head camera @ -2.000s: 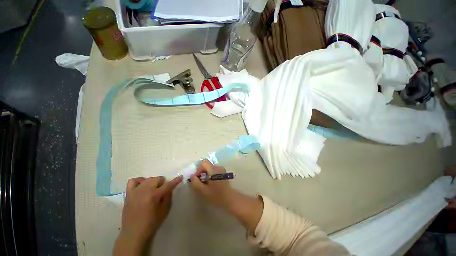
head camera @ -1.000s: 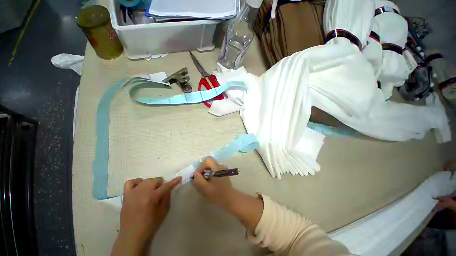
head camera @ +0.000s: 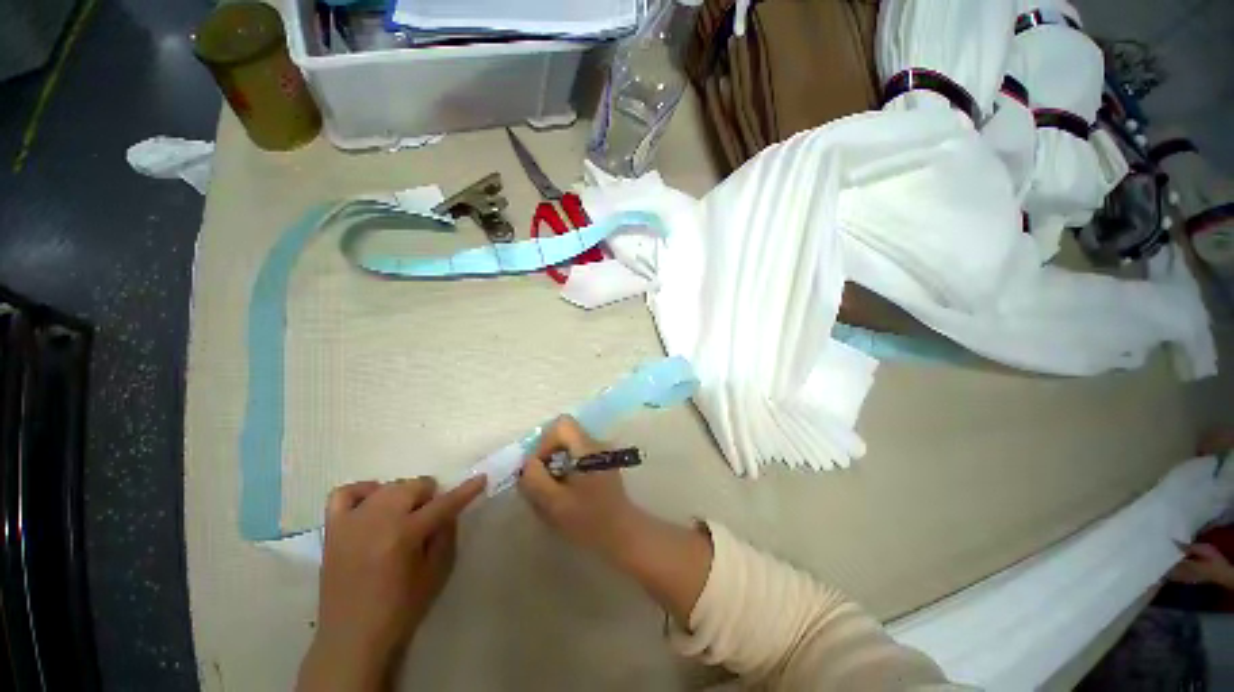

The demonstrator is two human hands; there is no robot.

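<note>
A narrow strip, light blue (head camera: 616, 403) towards the pleats and white (head camera: 502, 466) between my hands, lies slanting on the table. My left hand (head camera: 393, 548) presses on it with the index fingertip at the white part; its thumb side is towards my right hand. My right hand (head camera: 575, 489) holds a dark marker pen (head camera: 598, 461), its tip end hidden by the fingers, over the strip. The strip's upper end reaches the pleated white fabric (head camera: 771, 311). The light-blue band (head camera: 267, 392) runs up the left side and curls across the table.
Red-handled scissors (head camera: 556, 230) and a metal clip (head camera: 478, 207) lie behind the strip. A white box (head camera: 433, 97), olive jar (head camera: 260, 79) and clear bottle (head camera: 636, 102) stand at the back. A brown bundle (head camera: 792, 75) and tied white bundles (head camera: 1056, 149) are right. Another person's hand (head camera: 1200, 565) holds white cloth (head camera: 1056, 595).
The view has shifted slightly, moving the table items left and up. My right hand and pen have moved slightly along the strip, away from my left fingertip. My left hand keeps pressing.
</note>
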